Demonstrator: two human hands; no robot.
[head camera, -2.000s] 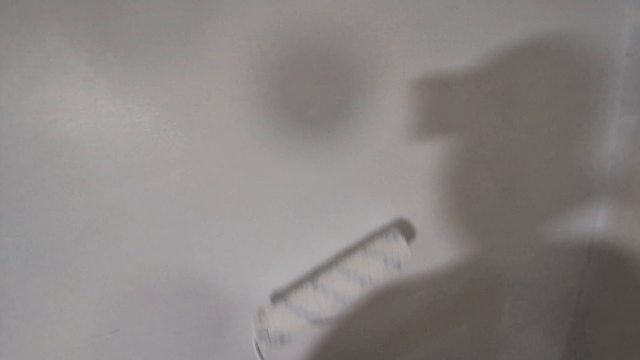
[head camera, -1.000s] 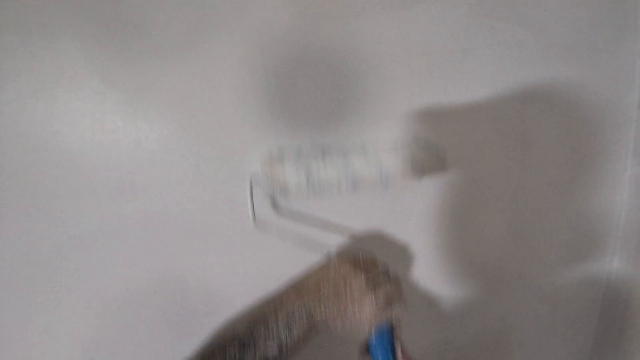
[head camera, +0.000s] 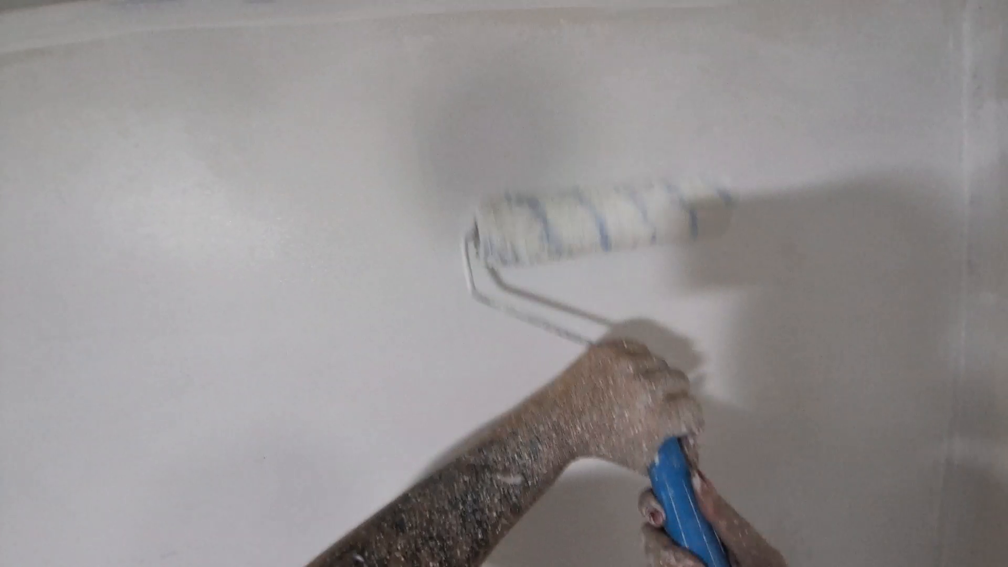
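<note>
A paint roller with a white nap sleeve striped in blue (head camera: 606, 220) lies nearly level against a pale wall (head camera: 236, 339). Its bent wire frame (head camera: 524, 316) runs from the sleeve's left end down to my left hand (head camera: 638, 402), which is closed round the upper part of the blue handle (head camera: 687, 504). Below it, my right hand (head camera: 713, 524) grips the lower handle, partly cut off by the bottom edge. White specks cover my left hand and forearm.
Along the top of the wall runs a pale band (head camera: 236, 20). A vertical corner or seam (head camera: 962, 236) stands at the right. My shadow (head camera: 835, 315) falls on the right part of the wall, and a softer round shadow lies above the roller.
The roller was low and tilted two seconds ago; it has moved up the wall and is now nearly level. Both hands are plainly in view now. The view has shifted, showing the wall's top band.
</note>
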